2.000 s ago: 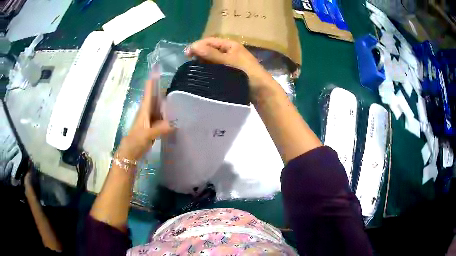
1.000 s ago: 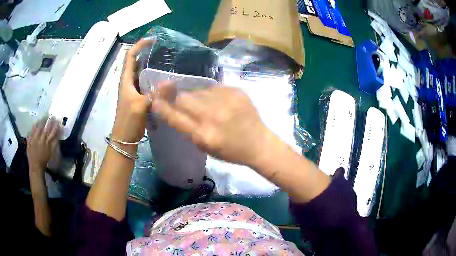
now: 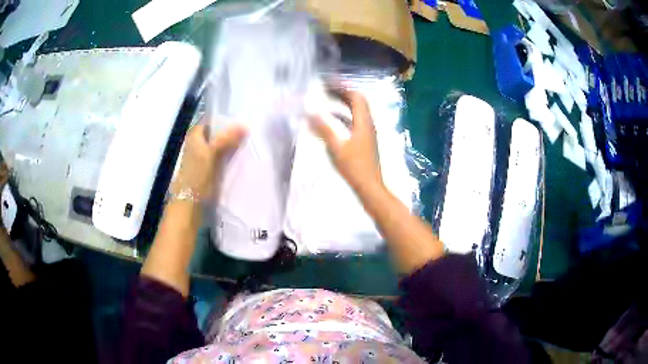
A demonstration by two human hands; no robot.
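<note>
A white laminator (image 3: 252,185) lies lengthwise in front of me, its upper part covered by blurred clear film of a poly bag (image 3: 266,50). Its lower end is uncovered, with a black cord (image 3: 286,252) beside it. My left hand (image 3: 206,153) holds the laminator's left side. My right hand (image 3: 352,142) is to its right, fingers apart, over the white-looking bag stack (image 3: 337,199); blur hides whether its fingertips touch the film. The brown carton sleeve (image 3: 369,25) covers the stack's far end.
An unbagged laminator (image 3: 146,142) lies on the off-white work board (image 3: 53,142) at left. Two bagged laminators (image 3: 467,174) (image 3: 516,199) lie at right. Beyond are a blue tray (image 3: 510,64), white slips (image 3: 561,121) and blue boxes (image 3: 625,99). Another person's arm (image 3: 14,263) shows at far left.
The bag film now covers more of the laminator, which lies flatter and lengthwise. My right hand has moved off its front to the right. The unbagged laminator at left has shifted right.
</note>
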